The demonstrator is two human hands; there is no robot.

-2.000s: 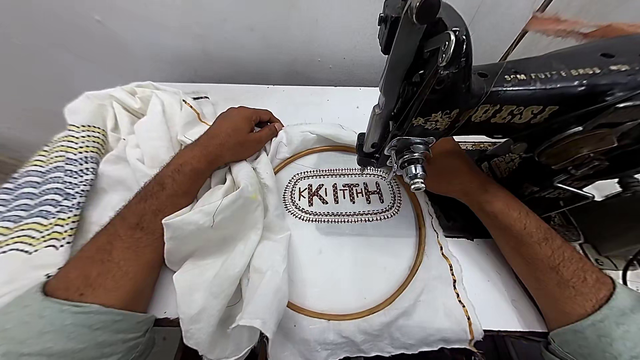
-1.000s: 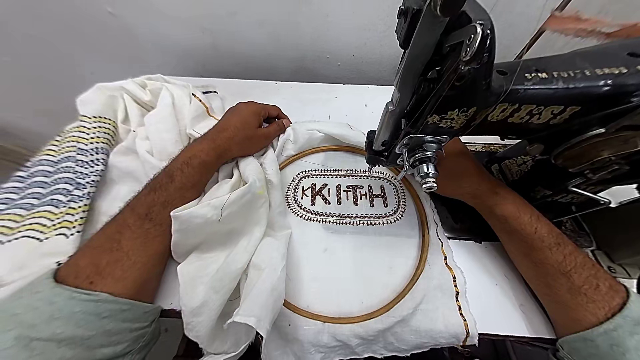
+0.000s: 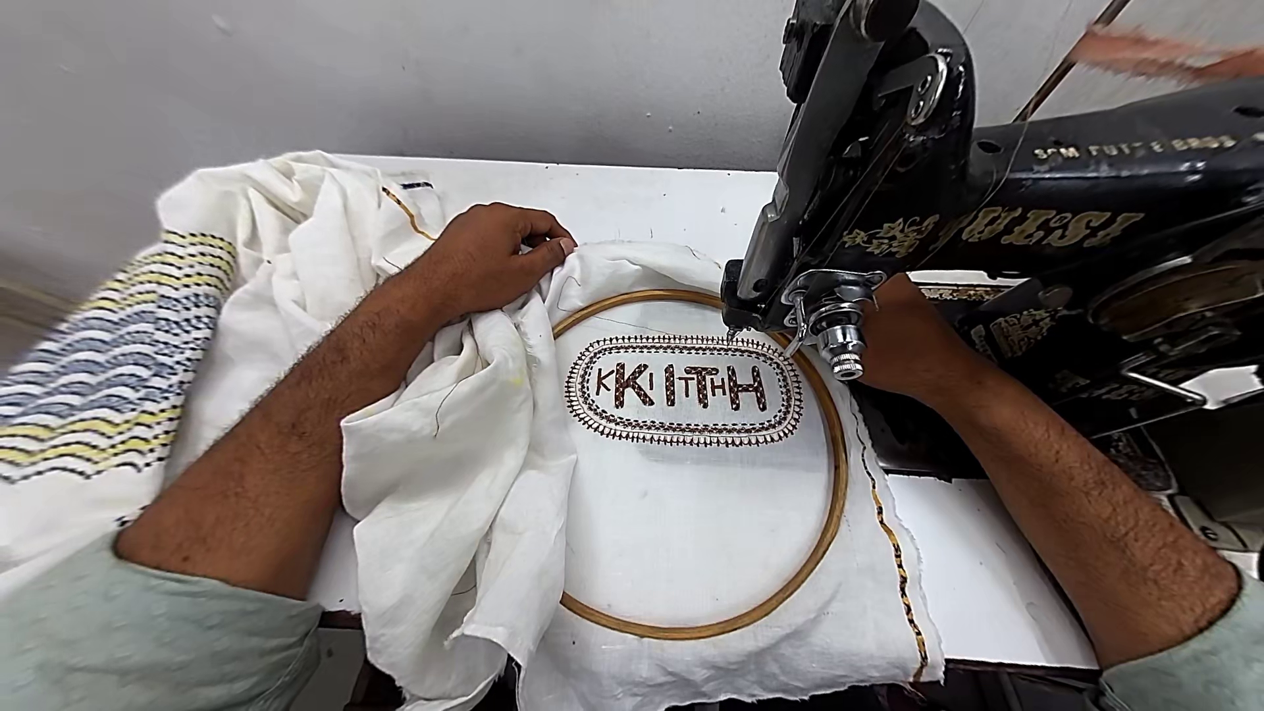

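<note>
White fabric point(image 3: 691, 533) is stretched in a round wooden embroidery hoop point(image 3: 837, 494), with stitched brown lettering inside an oval stitched border point(image 3: 681, 437). The needle area of a black sewing machine point(image 3: 1047, 207) stands over the upper right of the border. My left hand point(image 3: 499, 259) lies at the hoop's upper left, thumb and fingertips together on gathered white cloth. Behind the machine's head and its metal tension knob point(image 3: 844, 346), my right hand point(image 3: 904, 331) is partly hidden at the hoop's upper right; its fingers do not show.
Bunched white cloth point(image 3: 454, 474) hangs over the table's front edge. More cloth with blue, yellow and black wavy stitching point(image 3: 128, 355) lies at the left. The white table point(image 3: 632, 197) meets a grey wall point(image 3: 395, 79). An orange-brown strip of cloth point(image 3: 1155, 54) hangs at the upper right.
Between the earlier frames and now, both hands keep nearly the same places by the hoop. The stitched border sits slightly differently under the machine's needle area.
</note>
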